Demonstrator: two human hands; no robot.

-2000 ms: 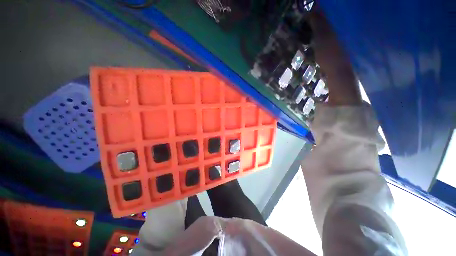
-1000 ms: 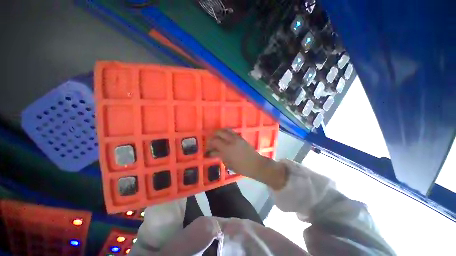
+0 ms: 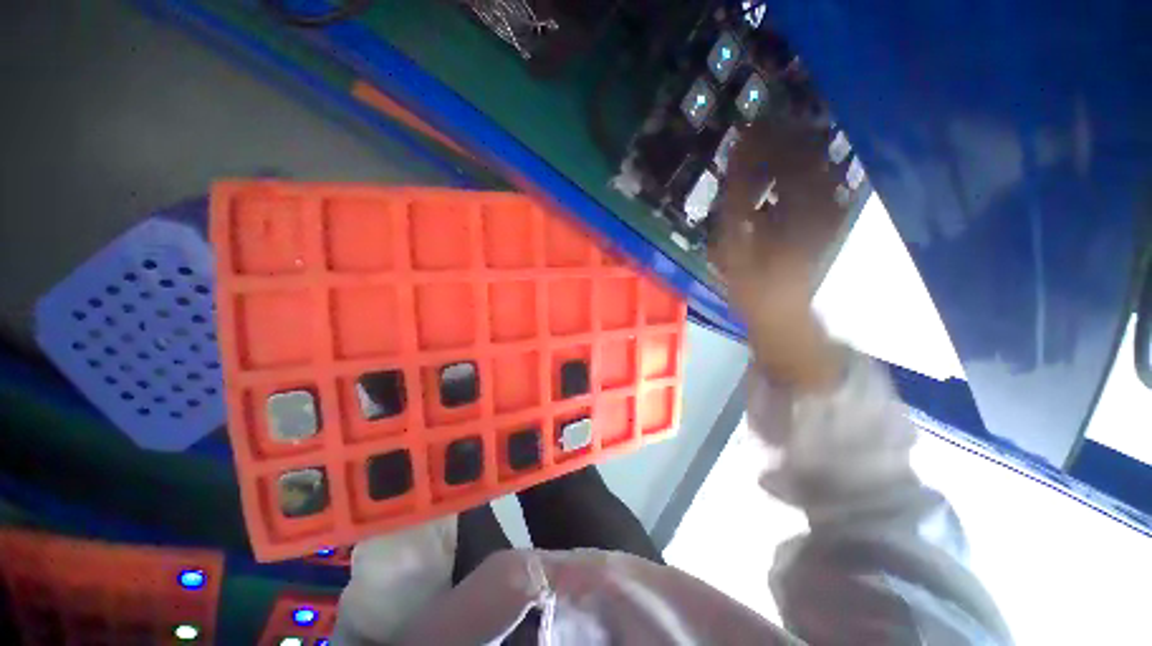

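Note:
The orange-red compartment tray [image 3: 366, 303] is held in front of my body, tilted. Its two lower rows hold several watch bodies [image 3: 389, 475], some black, some silver-white; one pocket between filled ones in the upper of these rows is empty. The two far rows are empty. My right hand [image 3: 777, 208], blurred, is over the dense cluster of units [image 3: 701, 197] on the rack shelf; what its fingers hold cannot be told. My left hand is hidden behind the tray; only its pale sleeve shows at the tray's lower edge.
The shelf's blue edge [image 3: 505, 164] overlaps the tray's far side. A perforated blue-purple plate [image 3: 133, 334] is at left. Lower trays with lit units [image 3: 192, 579] are at bottom left. Blue sheeting [image 3: 998, 215] hangs at right. Metal wires [image 3: 512, 23] lie on the shelf.
My right hand has moved from the tray up to the shelf units. The pocket where it was is now empty, though it held a unit two seconds ago. The tray has shifted slightly left and down.

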